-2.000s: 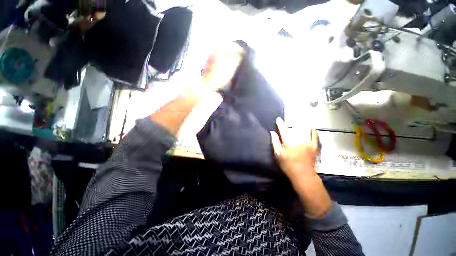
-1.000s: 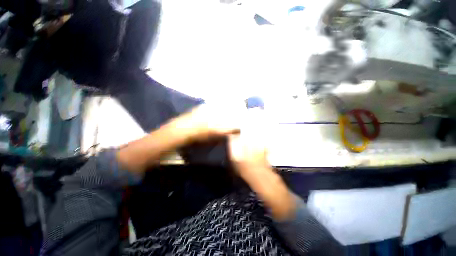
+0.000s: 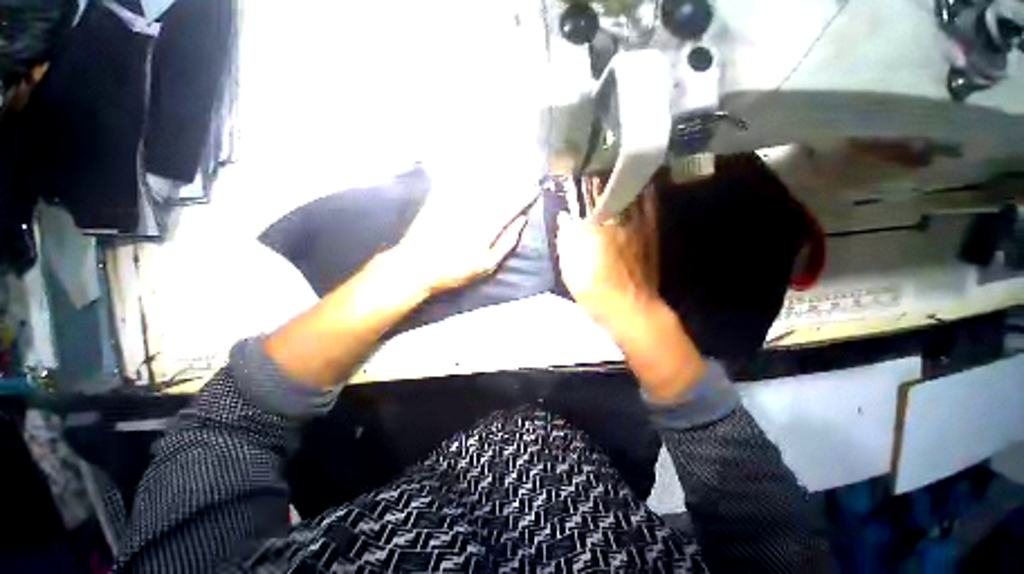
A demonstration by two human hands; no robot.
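Observation:
A black garment panel (image 3: 730,252) lies on the white table, reaching from left of my hands to under the sewing machine head and out to its right. My left hand (image 3: 466,241) lies flat on the dark cloth, left of the needle area, washed out by glare. My right hand (image 3: 601,264) is on the cloth just in front of the presser foot area, fingertips beside the white rounded loop (image 3: 638,123). The fingertips of both hands are near each other at the needle area. Whether the fingers pinch the cloth is hidden by glare.
Stacked dark cut pieces (image 3: 96,118) hang at the left. The sewing machine head (image 3: 820,123) with black knobs spans the upper right. A red scissor handle (image 3: 810,247) shows partly from behind the cloth. A printed ruler (image 3: 842,305) runs along the front table edge (image 3: 449,364).
The black panel has moved from near the table's front edge to under the machine head. Both hands are now at the needle area. The view has shifted, and the cloth covers most of the scissors.

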